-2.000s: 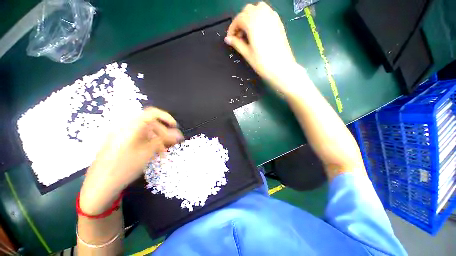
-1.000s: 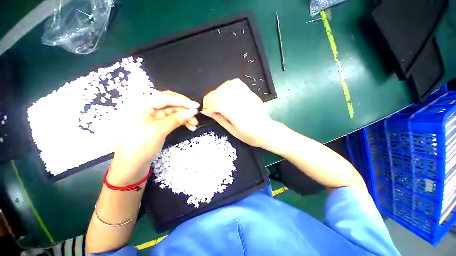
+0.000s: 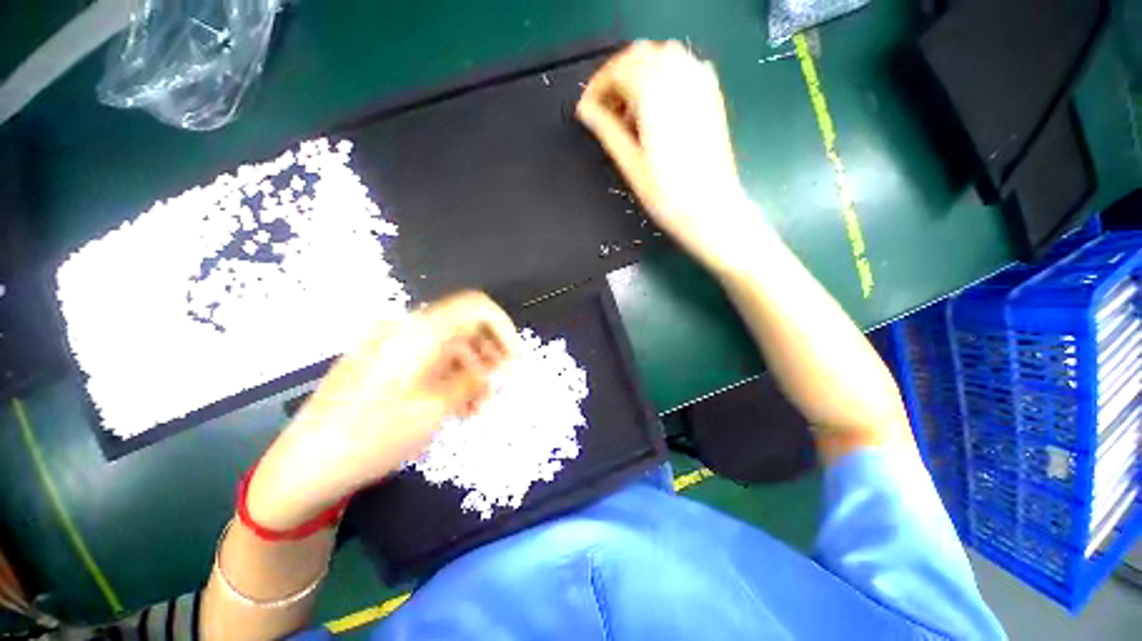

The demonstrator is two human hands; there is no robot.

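Note:
Small white plastic parts (image 3: 163,326) cover the left part of the long black tray (image 3: 482,175). A few thin metal pins (image 3: 612,249) lie at its right end. My right hand (image 3: 664,132) is over the upper right corner of that tray, its thumb and index finger close together; whether a pin is between them cannot be seen. My left hand (image 3: 413,382), blurred, is over the left side of the white heap (image 3: 520,432) on the small black tray (image 3: 632,413) against my body. Its fingers are bent down and their tips are blurred; whether it holds anything cannot be told.
A crumpled clear bag (image 3: 188,63) lies at upper left. A bag of small parts (image 3: 812,18) is at the top right, near a yellow tape line (image 3: 833,163). Black spare trays (image 3: 1014,88) are stacked at right above a blue crate (image 3: 1021,413). A black tray edge shows at far left.
My hands met over the middle of the trays a second ago. My right hand has moved up and right to the pin end; my left hand has moved down over the white heap.

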